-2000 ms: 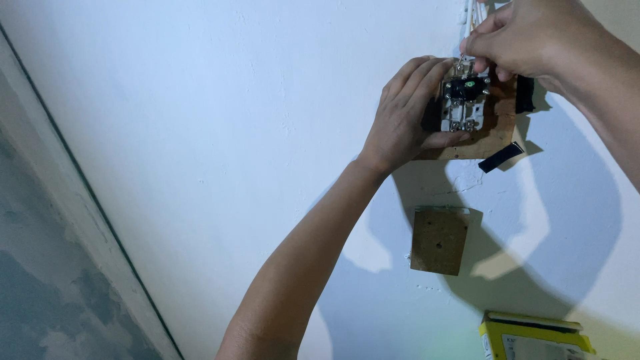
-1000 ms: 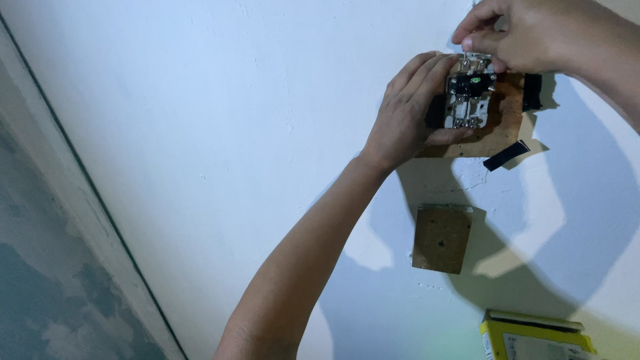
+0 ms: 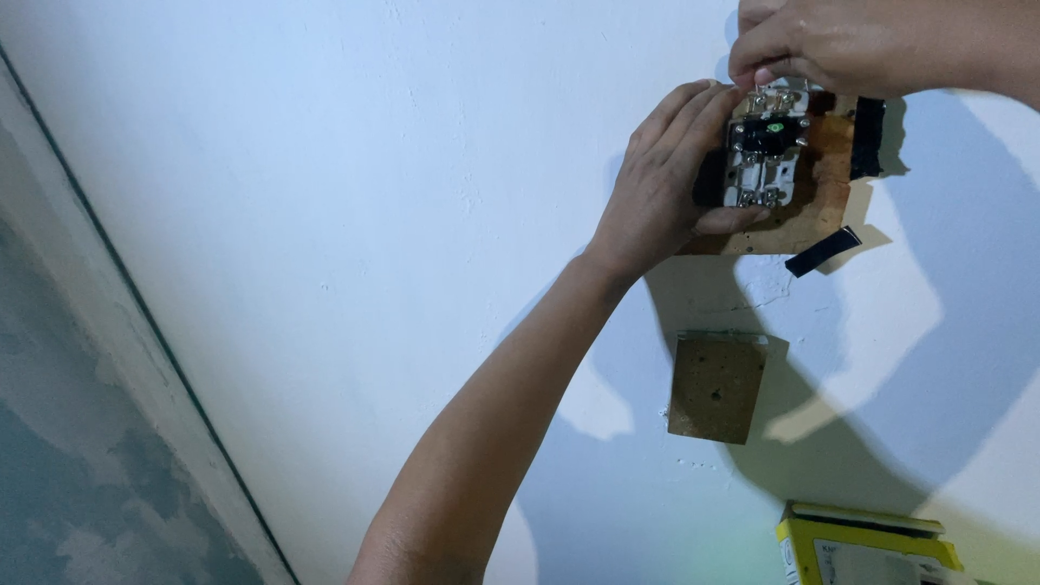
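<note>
An electrical knife switch base (image 3: 764,162), white with metal screw terminals and a black middle part, lies against a brown wooden board (image 3: 829,187) on the white wall. Along the base's left side my left hand (image 3: 670,166) is spread, its fingertips near the upper end and its thumb at the lower end, holding it. My right hand (image 3: 800,45) is at the upper terminals, with thumb and fingertips pinched together at what looks like a thin wire; the fingers partly hide it.
Strips of black tape (image 3: 868,138) hang from the board's right side and lower corner. Below is a small square wooden block (image 3: 717,390) on the wall. A yellow box bearing writing (image 3: 869,532) is at the bottom right. A dark line (image 3: 154,313) runs down the left side.
My right hand has shifted a little about the base's upper end, and its fingers are now lower over the terminals than one second ago. My left hand keeps its hold on the base.
</note>
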